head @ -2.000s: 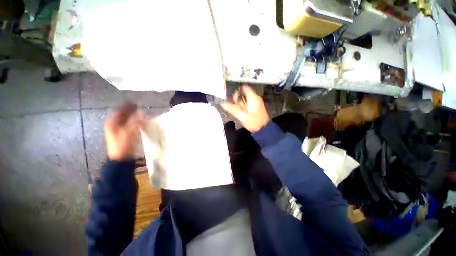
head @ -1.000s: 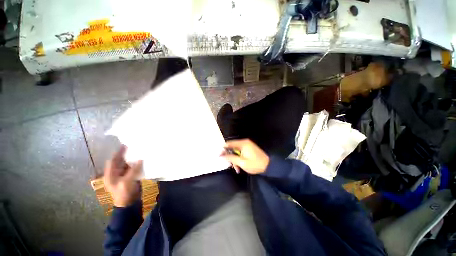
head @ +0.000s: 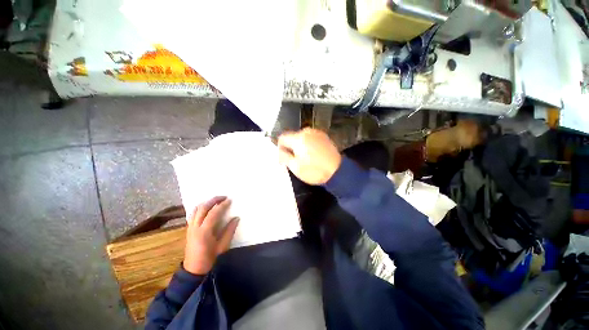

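Note:
White fabric panels [head: 248, 184] lie flat on my lap, with frayed threads along the upper left edge. My left hand [head: 210, 233] rests on their lower left part, fingers spread. Another white fabric piece [head: 242, 71] hangs off the machine table, and its pointed corner meets the top right corner of the lap panels. My right hand [head: 307, 153] is at that corner with its fingers curled. Whatever is inside the right fingers is hidden.
The white machine table [head: 316, 90] spans the front, with the cream-yellow overlock machine [head: 403, 22] and dark thread waste [head: 403, 61]. A wooden stool [head: 145, 261] is at left. A white bundle [head: 423, 196] and dark garments [head: 504, 187] are at right.
The lap panel was slanted a second ago and now lies squarer. My left hand has settled on it. My right hand has moved up from its lower edge to the top right corner.

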